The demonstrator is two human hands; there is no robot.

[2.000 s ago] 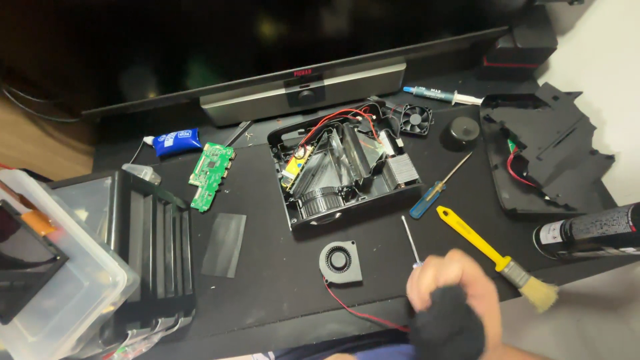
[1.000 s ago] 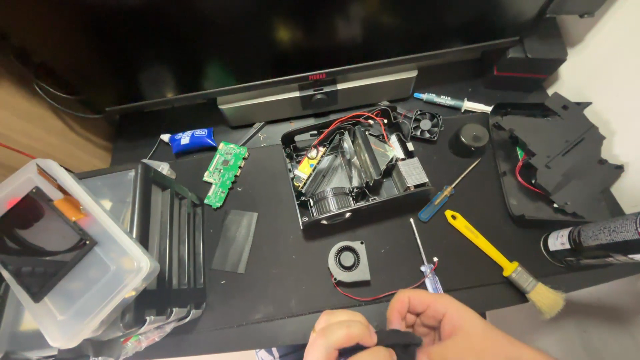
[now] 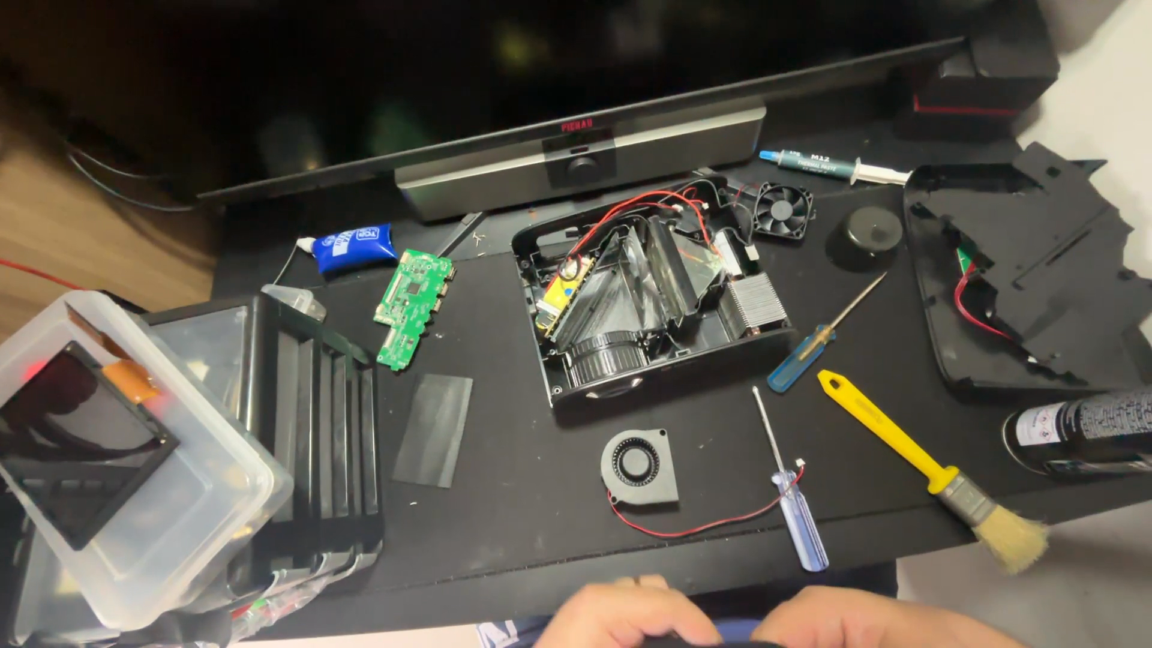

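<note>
My left hand (image 3: 625,616) and my right hand (image 3: 864,621) are at the bottom edge, both on a black item (image 3: 711,643), perhaps cloth, mostly out of frame. Above them lies a blower fan (image 3: 637,466) with red and black wires. Its wire end crosses a clear-handled screwdriver (image 3: 797,513). Farther back, an opened black device housing (image 3: 661,297) holds a lens, reflective parts, a heat sink and red wires. A blue-handled screwdriver (image 3: 801,360) and a yellow-handled paintbrush (image 3: 891,427) lie to its right. A green circuit board (image 3: 414,308) lies to its left.
A plastic container (image 3: 261,468) holding a dark screen panel leans over black drawers (image 3: 337,432) at left. A monitor (image 3: 576,85) spans the back. Around the desk are a blue tube (image 3: 354,249), a syringe (image 3: 828,167), a small fan (image 3: 781,211), a housing cover (image 3: 1026,270) and a spray can (image 3: 1080,432).
Both hands have moved down toward the bottom edge with the black item. Two seconds ago, one hand held it up near the clear-handled screwdriver. The view has shifted somewhat.
</note>
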